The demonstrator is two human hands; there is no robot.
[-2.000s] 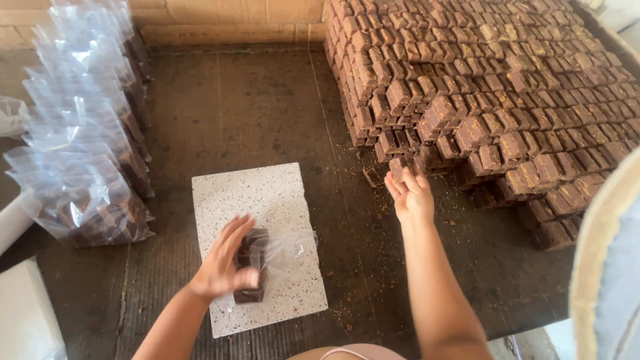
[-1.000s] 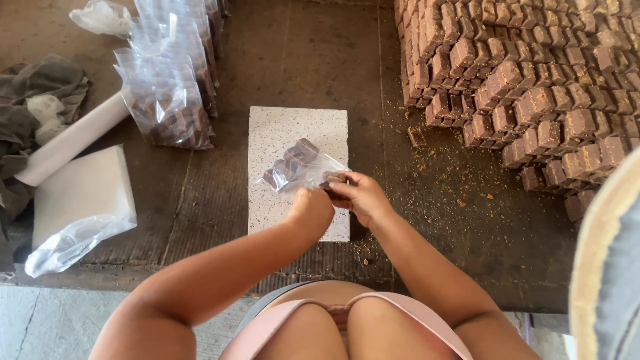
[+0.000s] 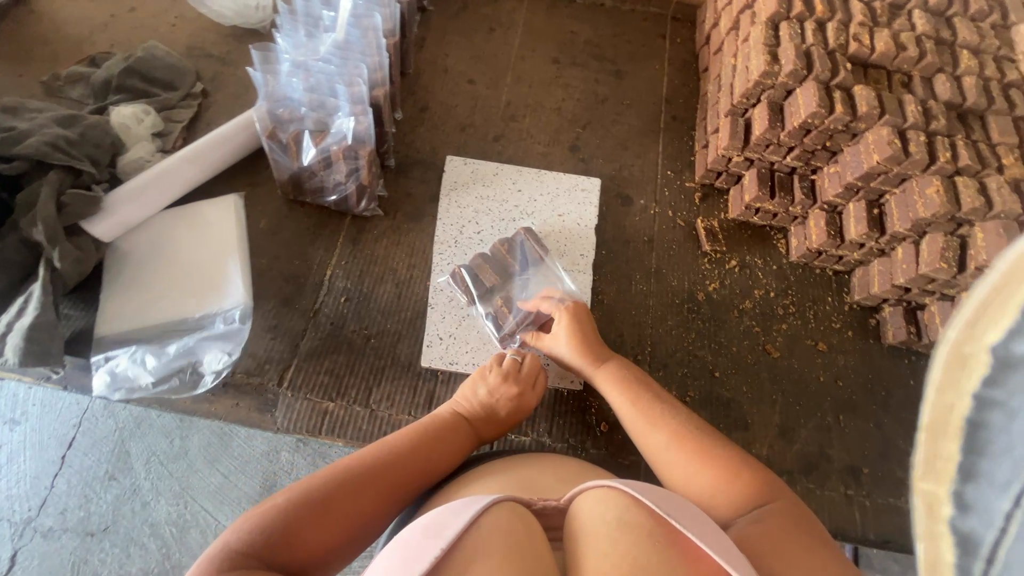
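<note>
A clear plastic bag [image 3: 512, 280] with several brown blocks, which look like chocolate, lies slanted on a speckled white stone tile [image 3: 512, 192]. My left hand [image 3: 500, 392], with a ring on one finger, has its fingers closed at the bag's near corner. Close by on the right, my right hand [image 3: 566, 330] pinches the bag's plastic between thumb and fingers. Both hands are over the tile's near edge. To the right, similar brown blocks [image 3: 872, 104] are stacked in a large pile. Filled clear bags [image 3: 320, 152] stand in a row at the upper left.
On the left lie a white roll [image 3: 176, 176], a stack of flat plastic bags [image 3: 172, 272] and a dark cloth [image 3: 56, 144]. A loose brown block [image 3: 710, 234] and crumbs lie beside the pile. The table's front edge runs below; a grey and cream object [image 3: 976, 416] intrudes at right.
My right hand, beside the pile two seconds ago, is now at the bag. The bag holds several blocks that lie fanned out on the tile. The view has shifted.
</note>
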